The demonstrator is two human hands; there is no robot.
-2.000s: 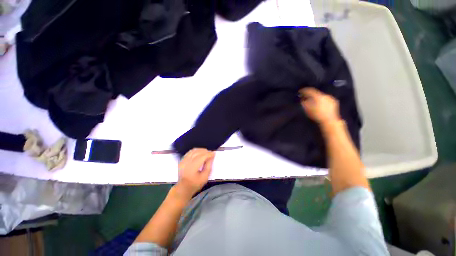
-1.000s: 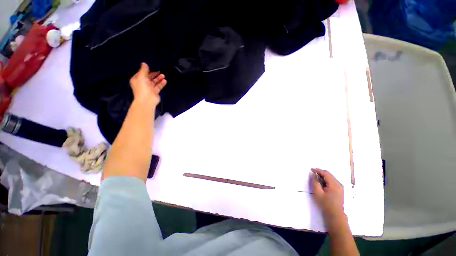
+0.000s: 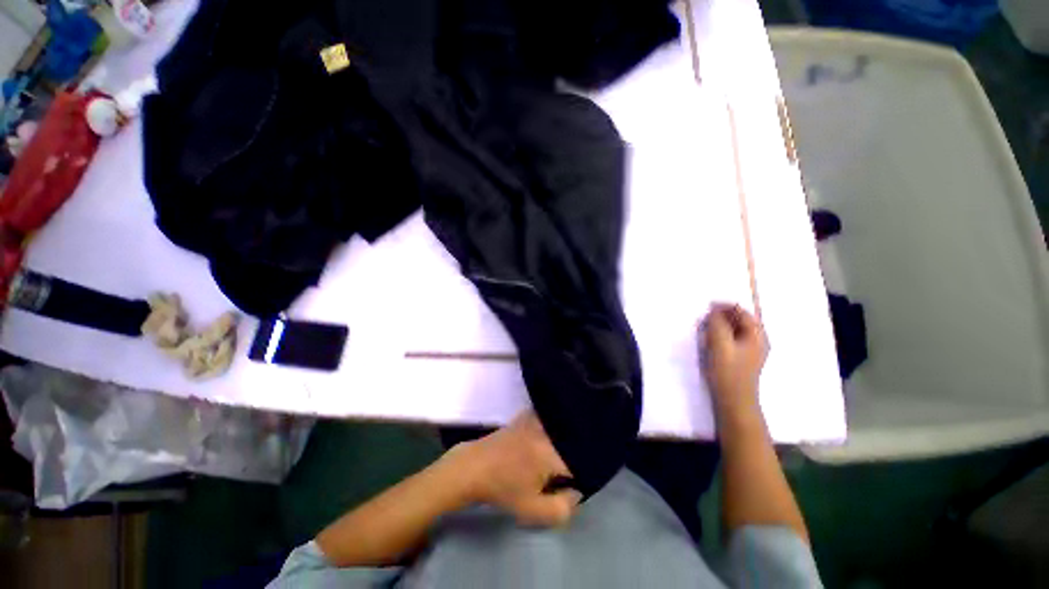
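A dark jacket (image 3: 541, 219) stretches from the pile at the back of the white-topped table down to the near edge, with pale thin lines on it. My left hand (image 3: 523, 469) is closed on its near end, at the table edge against my body. My right hand (image 3: 734, 339) is curled above the table at the right, away from the jacket. Something small and dark shows at its fingers, too small to name for certain.
More dark garments (image 3: 276, 150) lie at back left, one with a small yellow tag. A phone (image 3: 299, 343), a beige cloth bundle (image 3: 192, 336) and a red item (image 3: 52, 161) are at left. A large white bin (image 3: 932, 253) adjoins the right edge, with dark pieces inside.
My left hand has gone from the garment pile to the near edge, drawing a dark jacket across the table. My right hand remains at the right. The phone is uncovered.
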